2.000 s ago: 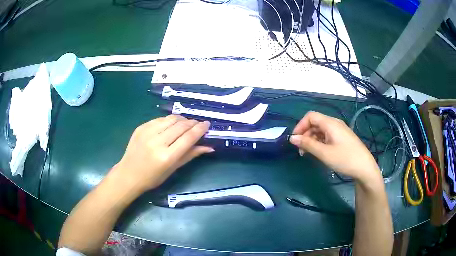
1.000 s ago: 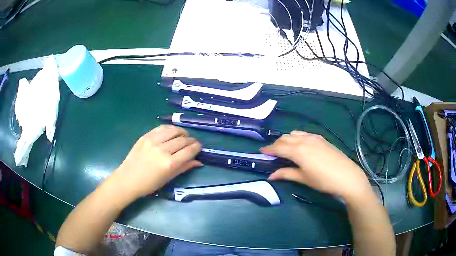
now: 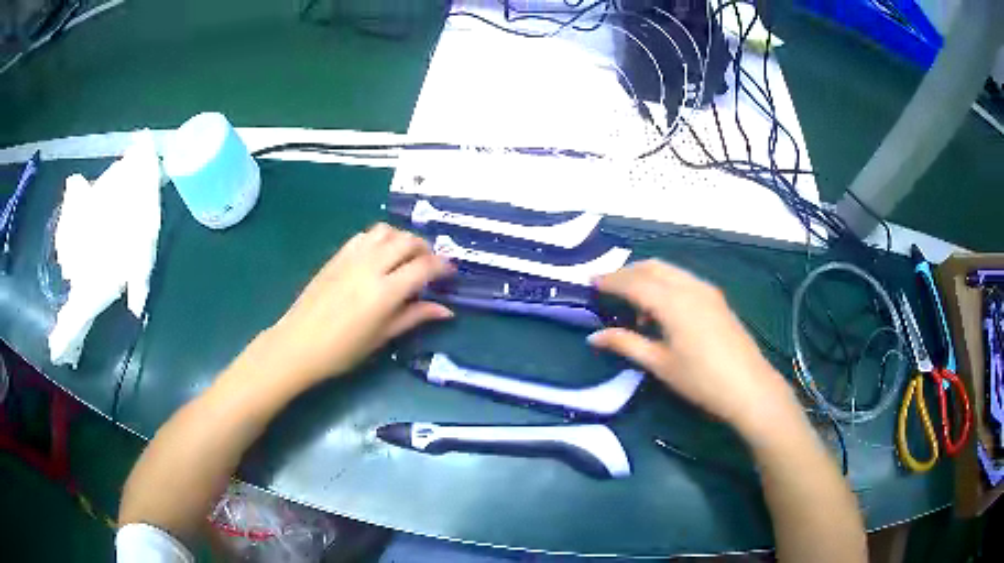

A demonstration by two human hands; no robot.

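Several white-and-black 3D pens lie in a row on the green bench top, tips to the left. My left hand (image 3: 369,288) is at the tip end of the third pen (image 3: 528,295), its fingers and thumb around it. My right hand (image 3: 683,330) is at the tail end of the same pen, slightly blurred. This pen's dark side with display and buttons faces up. Two pens lie behind it, the rear one (image 3: 506,228) and a second (image 3: 534,260). Two more lie nearer me, a fourth (image 3: 528,389) and the front one (image 3: 517,440). The third pen's tip is hidden by my left hand.
A white perforated board (image 3: 506,110) with black cables is behind the pens. A blue-white container (image 3: 214,172) and crumpled white cloth (image 3: 108,247) are left. A clear filament coil (image 3: 801,341), scissors (image 3: 934,407) and a carton (image 3: 974,484) of pens are right. A loose cable end lies near the front.
The fourth pen, held between my hands before, now lies free with its white side up. Both hands have moved back to the third pen. The view has shifted slightly.
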